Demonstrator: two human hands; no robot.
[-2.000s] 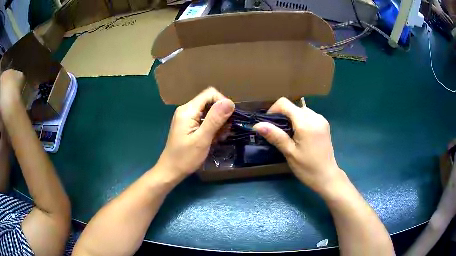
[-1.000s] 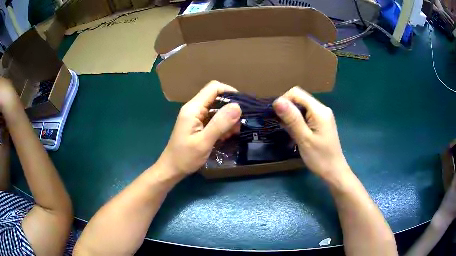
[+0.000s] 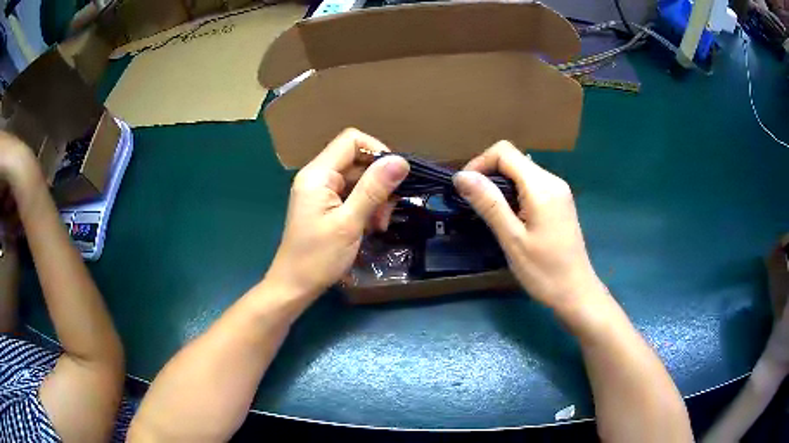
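A brown mailer box [image 3: 424, 112] lies on the dark green bench with its tall lid standing open. My left hand [image 3: 333, 216] and my right hand [image 3: 536, 225], both bare, hold a coiled black cable [image 3: 428, 176] between them just above the box. Silver plug tips show at my left fingers. Inside the box lie a black power adapter [image 3: 458, 254] at the front and a clear poly bag [image 3: 386, 263] of small parts at the left end. More black cable shows under the held coil; my hands partly hide it.
At left, a neighbour's bare arm [image 3: 65, 268] is beside a brown box [image 3: 91, 164] on a white scale [image 3: 117, 195]. A cardboard sheet [image 3: 195, 82] lies behind. Wires [image 3: 610, 54] are at the back right. Another person's arm [image 3: 761, 381] is at the right edge.
My hands have moved slightly upward and still hold the cable, now tilted down to the right. More of the adapter shows than two seconds ago. The neighbour's hand has left the box on the scale.
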